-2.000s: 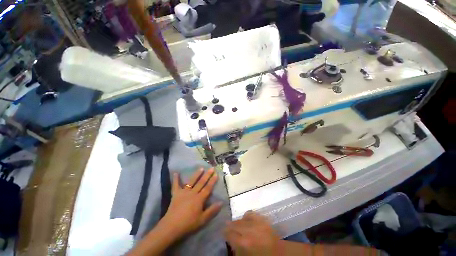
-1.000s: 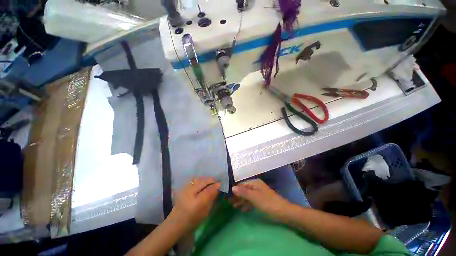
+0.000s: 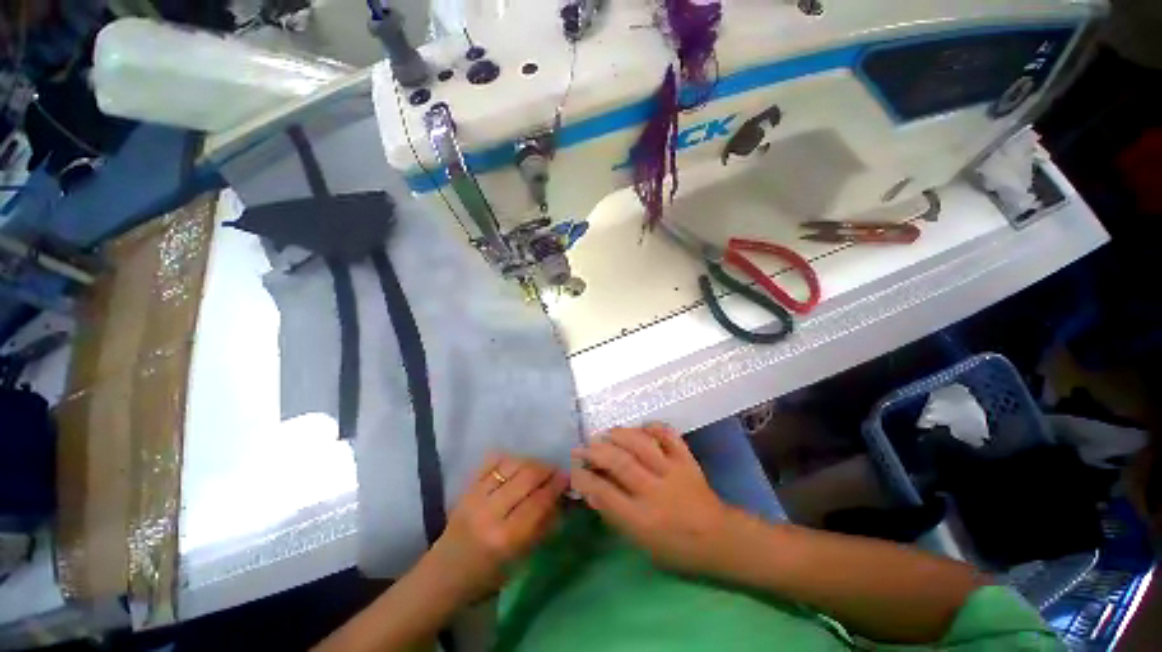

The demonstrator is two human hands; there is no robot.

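Observation:
A grey garment panel [image 3: 491, 369] lies on the white table left of the needle, its right edge running from the presser foot [image 3: 542, 283] to my hands. Dark strips [image 3: 410, 369] cross it, and a dark patch [image 3: 334, 227] lies on its upper part. My left hand [image 3: 506, 510] grips the panel's near edge at the table front. My right hand [image 3: 644, 484] pinches the same edge just right of it, fingertips close together. The sewing machine [image 3: 765, 96] stands above, a purple thread bundle [image 3: 659, 140] hanging on its head.
Scissors [image 3: 765, 290] with red and dark green handles lie on the machine bed, red-brown snips [image 3: 867, 232] right of them. A blue basket [image 3: 892, 439] with dark pieces stands at the lower right. A taped cardboard sheet [image 3: 128, 408] lies at the left.
My hands left the panel near the needle and came down to its near edge. Since the last earlier frame, my right hand has moved slightly up and left over the edge. The view has tilted down.

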